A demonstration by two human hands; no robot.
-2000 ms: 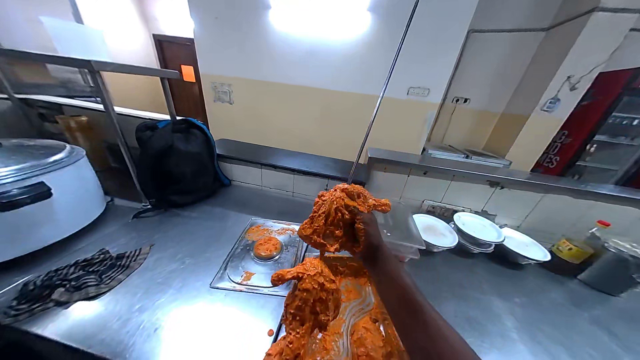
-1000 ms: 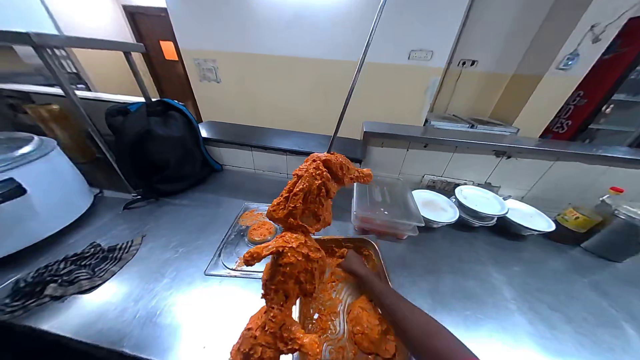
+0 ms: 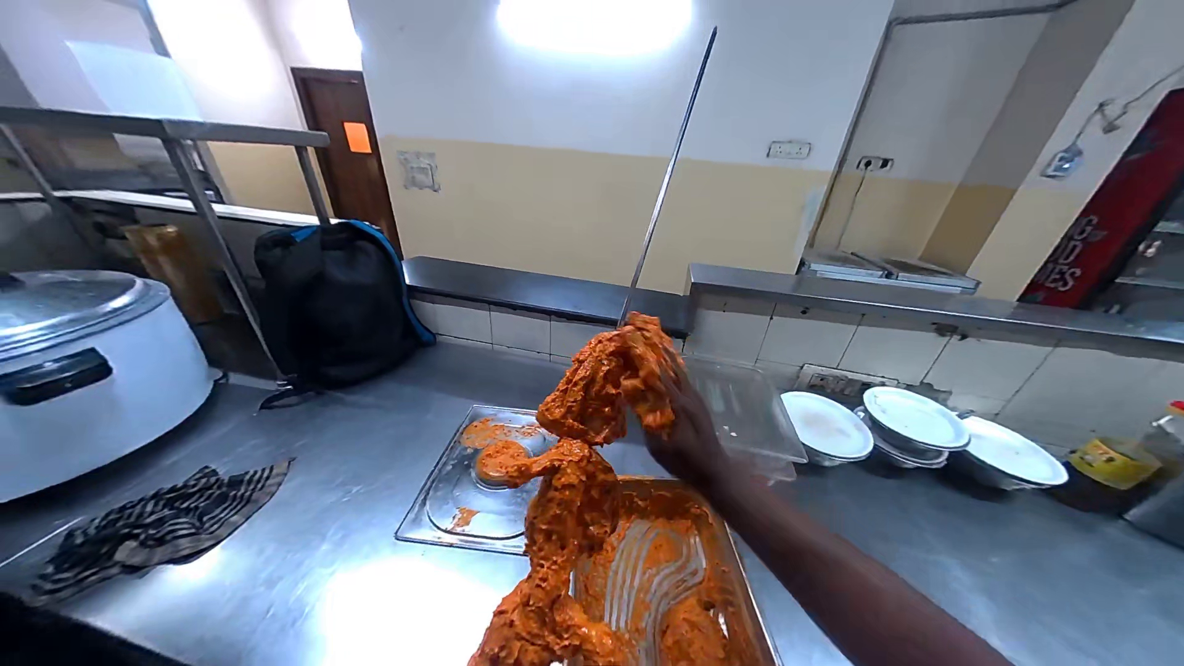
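Several pieces of raw meat coated in thick orange marinade [image 3: 569, 509], probably chicken, are threaded on a long metal skewer [image 3: 668, 176] that slants up and away. At the uppermost pieces, my right hand [image 3: 680, 416] has its marinade-covered fingers closed around a coated piece. Beneath the skewered meat lies a steel tray [image 3: 740, 573] smeared with marinade, with streaks across its bottom and a coated piece at its near end. A steel lid [image 3: 435, 509] with marinade smears and a small round of orange paste lies to the left. My left hand is out of view.
Behind the tray stands a clear plastic container [image 3: 754, 407]. White-topped bowls [image 3: 828, 427] line the back right, near a jar with a yellow label [image 3: 1115, 462]. On the left are a striped cloth [image 3: 166, 527], a large cooker [image 3: 92, 379] and a black backpack [image 3: 338, 305]. A raised ledge [image 3: 546, 291] runs behind.
My right hand was down in the tray one second ago and is now up at the top pieces on the skewer. One loose piece fewer shows in the tray.
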